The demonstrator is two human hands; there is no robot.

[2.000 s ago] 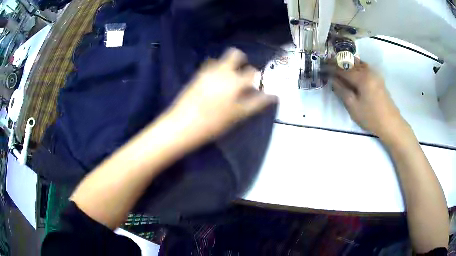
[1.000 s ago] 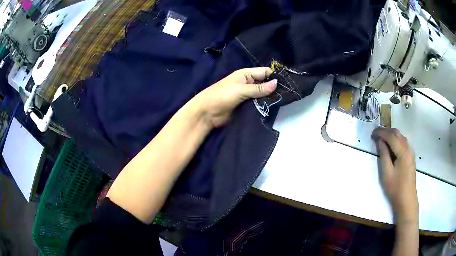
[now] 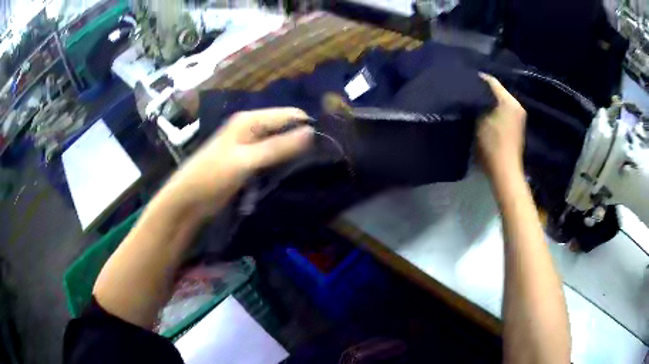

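Observation:
A dark navy garment piece [image 3: 413,146] is stretched between my two hands above the white sewing table top [image 3: 441,213]. My left hand [image 3: 263,142] grips its left end, fingers and thumb closed on the cloth. My right hand [image 3: 502,128] holds its right end. A pale stitched edge runs along the top of the piece. A small white label [image 3: 359,84] shows on the dark cloth behind. The sewing machine [image 3: 615,163] stands at the right, with dark cloth near its needle. The picture is blurred.
A green basket [image 3: 85,274] and a blue crate [image 3: 331,277] are below the table's front edge. White boards [image 3: 99,174] are at the left and bottom. A brown plaid table extension [image 3: 320,53] and another machine [image 3: 167,28] are beyond.
The garment piece is lifted off the table and spread between both hands. My right hand has moved from beside the needle to the cloth. The view has swung, bringing the blue crate into sight.

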